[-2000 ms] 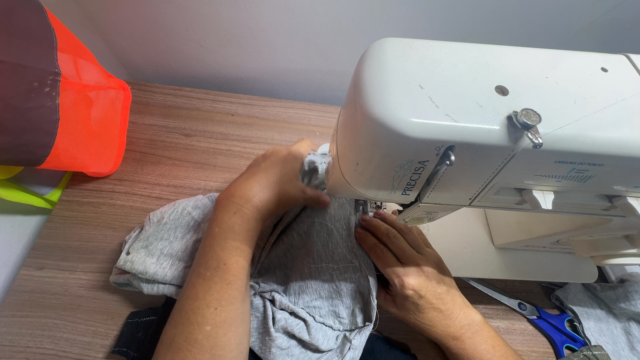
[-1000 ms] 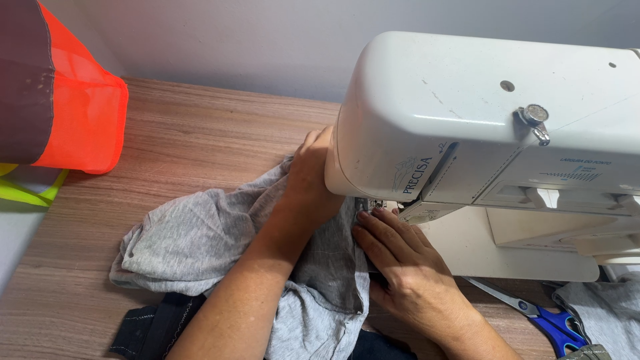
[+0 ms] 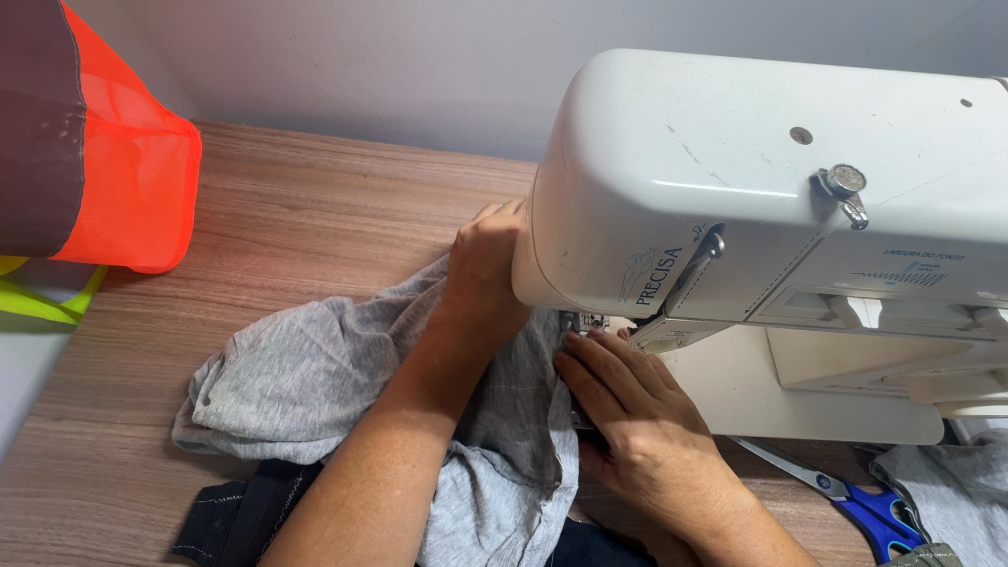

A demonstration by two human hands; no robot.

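Observation:
A white sewing machine [image 3: 724, 157] stands on the right, with grey knit fabric [image 3: 291, 378] running under its head and spreading to the left and down. My left hand [image 3: 490, 268] is at the far side of the fabric, partly behind the machine's head; its fingertips are hidden, so its grip cannot be told. My right hand [image 3: 630, 394] lies with bent fingers on the fabric's right edge, close in front of the presser foot area, which is mostly covered. Dark fabric with pale zigzag stitching [image 3: 244, 504] lies under the grey cloth.
Scissors with blue handles [image 3: 866, 504] lie at the lower right, beside more grey fabric [image 3: 961, 488]. Orange mesh cloth with a dark panel [image 3: 134, 181] hangs at the upper left, above a neon yellow piece [image 3: 39, 303]. A wall rises behind the wood-grain table [image 3: 315, 205].
My left hand has moved from the top of the grey fabric to beside and behind the machine's head. The left part of the fabric has spread out. My right hand has barely moved.

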